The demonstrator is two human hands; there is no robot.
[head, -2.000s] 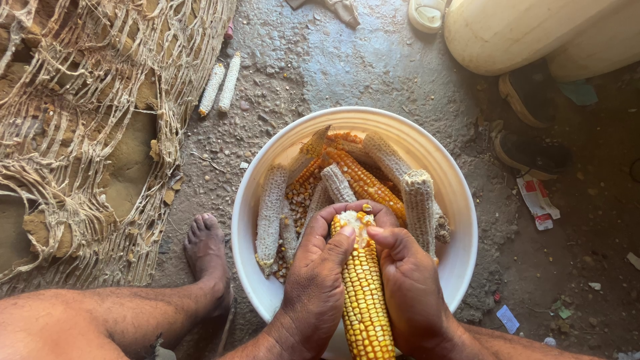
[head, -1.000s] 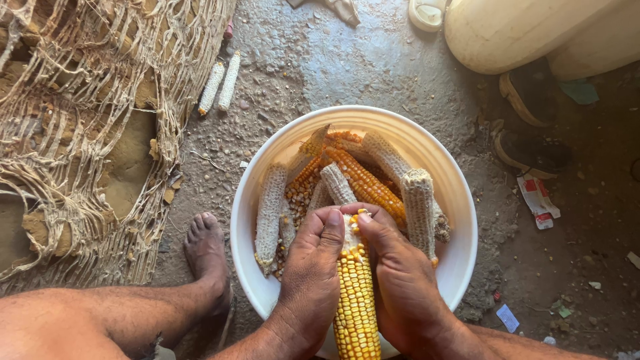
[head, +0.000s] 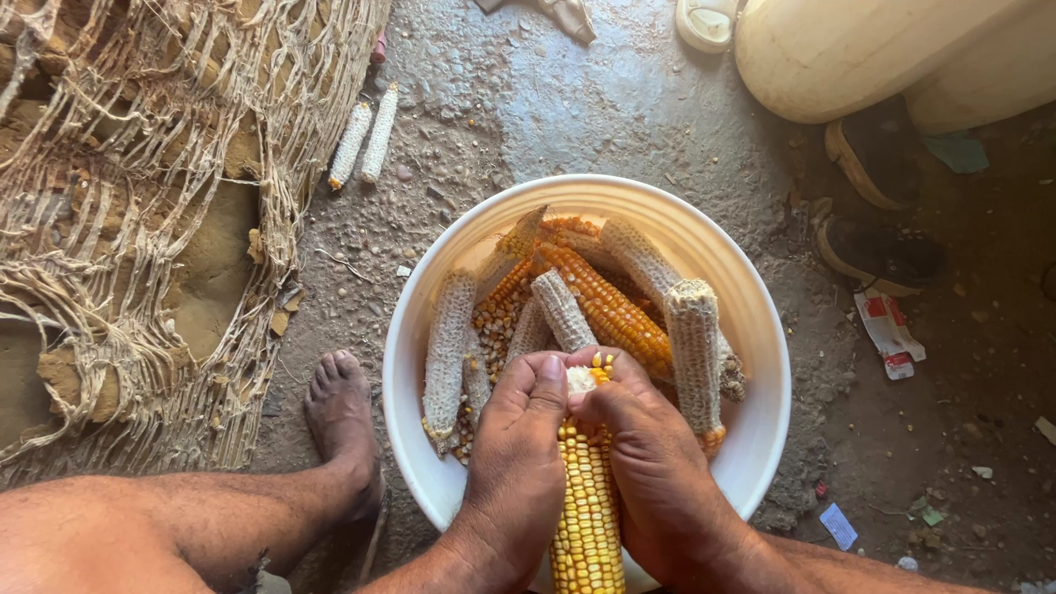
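Both my left hand [head: 520, 454] and my right hand [head: 652, 462] are closed around a yellow corn ear [head: 587, 520], with the thumbs at its upper end. White cob shows at that tip, and a few loose kernels lie by my right fingers. Beneath the hands is a white plastic tub [head: 402, 330]. It holds several stripped corn cobs [head: 693, 355], an orange corn ear [head: 615, 313] with kernels on it, and loose kernels [head: 495, 330] at the left. My palms and the ear's lower end are partly hidden.
Two bare cobs [head: 379, 132] lie on the rough floor beside a frayed rope-strung frame [head: 280, 165]. A bare foot [head: 340, 404] rests left of the tub. At the right are large cream containers [head: 825, 58], dark shoes [head: 879, 252] and a torn wrapper [head: 889, 334].
My thumbs and fingers have shifted at the ear's upper end, and loose kernels now show by my right fingers. The tub and the cobs in it have stayed in place.
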